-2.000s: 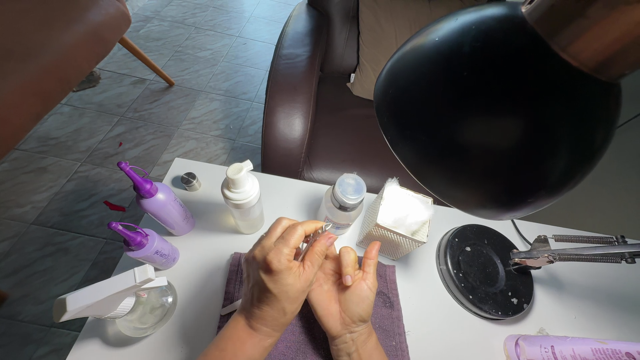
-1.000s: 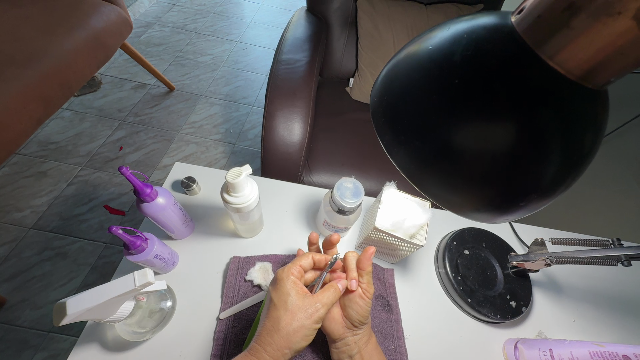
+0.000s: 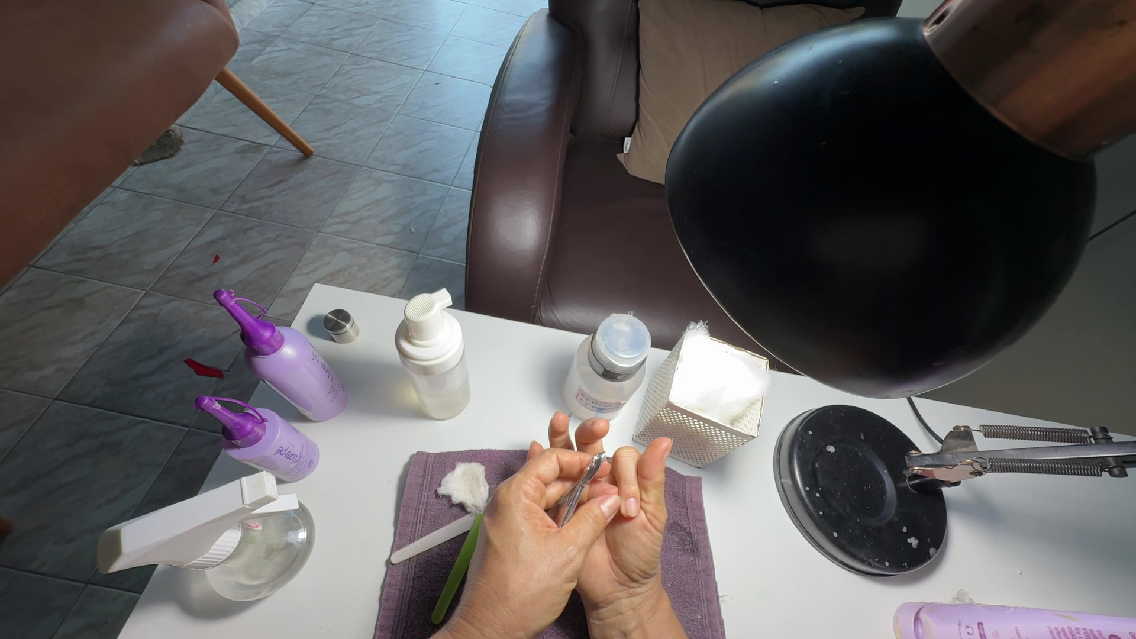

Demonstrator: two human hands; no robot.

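My left hand (image 3: 532, 541), back up, holds a silver cuticle nipper (image 3: 580, 488) between thumb and fingers. Its tip is at the fingertips of my right hand (image 3: 626, 532), which is palm up with several fingers bent, the thumb raised, and nothing held. The hands touch above a purple towel (image 3: 688, 568). Left of them on the towel lie a piece of cotton (image 3: 465, 485), a white nail file (image 3: 433, 539) and a green stick-like tool (image 3: 458, 570), partly hidden by my left hand.
Purple bottles (image 3: 297, 377) (image 3: 280, 448), a spray bottle (image 3: 257, 550), a metal cap (image 3: 341, 326) and a foam pump bottle (image 3: 435, 368) stand left. A clear dispenser (image 3: 606, 368) and a cotton holder (image 3: 701, 408) stand ahead. A black lamp (image 3: 870, 213) overhangs the right; its base (image 3: 861, 488) is below.
Since two seconds ago my left hand has shifted lower, and the cotton and green tool have come into view on the towel. The nipper shows more clearly between my fingers.
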